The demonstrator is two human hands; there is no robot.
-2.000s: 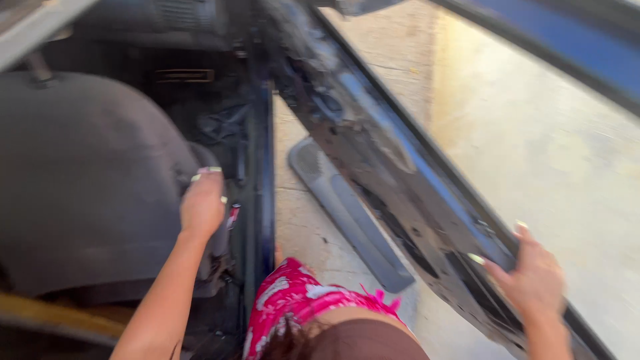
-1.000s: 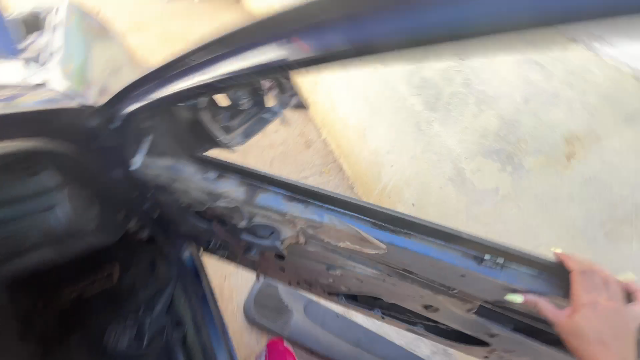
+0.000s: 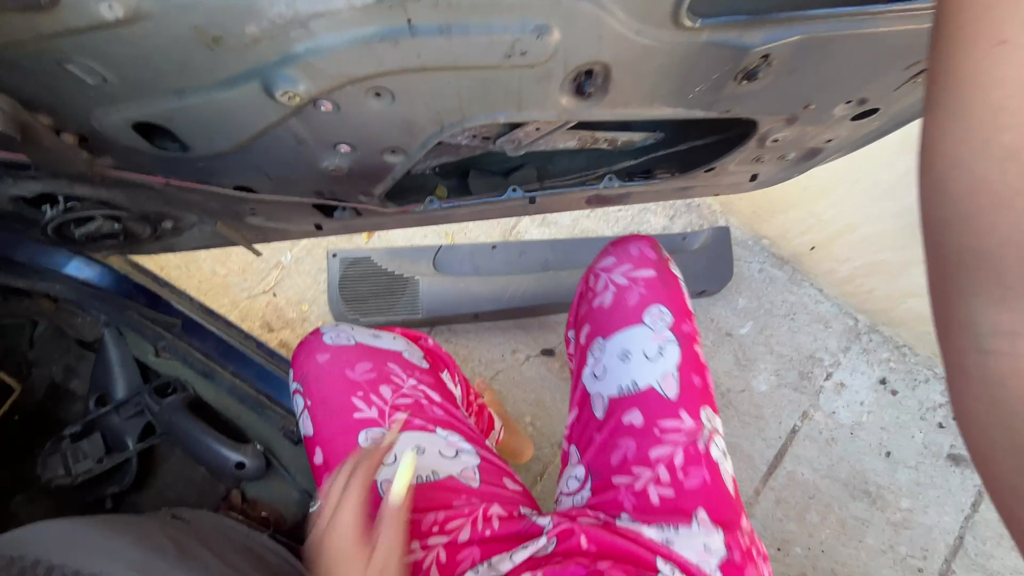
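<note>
My left hand [image 3: 364, 500], blurred, is over my left thigh in pink patterned trousers [image 3: 472, 512], fingers pointing up and nothing seen in it. My right hand is out of view; only the right arm [image 3: 972, 240] shows along the right edge. In front of my knees stands the bare inner metal panel of a car door [image 3: 480, 72], with a large opening that shows a metal linkage. Below the door, a grey plastic door trim panel [image 3: 504, 276] with a speaker grille lies on the ground, partly hidden by my knees.
At left is the car's blue door sill [image 3: 200, 320]. Inside it, dark plastic handle parts [image 3: 152, 416] lie on the floor beside a grey seat [image 3: 144, 544]. Concrete paving [image 3: 800, 416] and a pale wall or slab edge [image 3: 856, 232] are at right.
The view has swung a lot, with my knees now bent before the door. My right hand, on the door's top edge earlier, has left the view. My left hand, earlier by the seat, is over my thigh.
</note>
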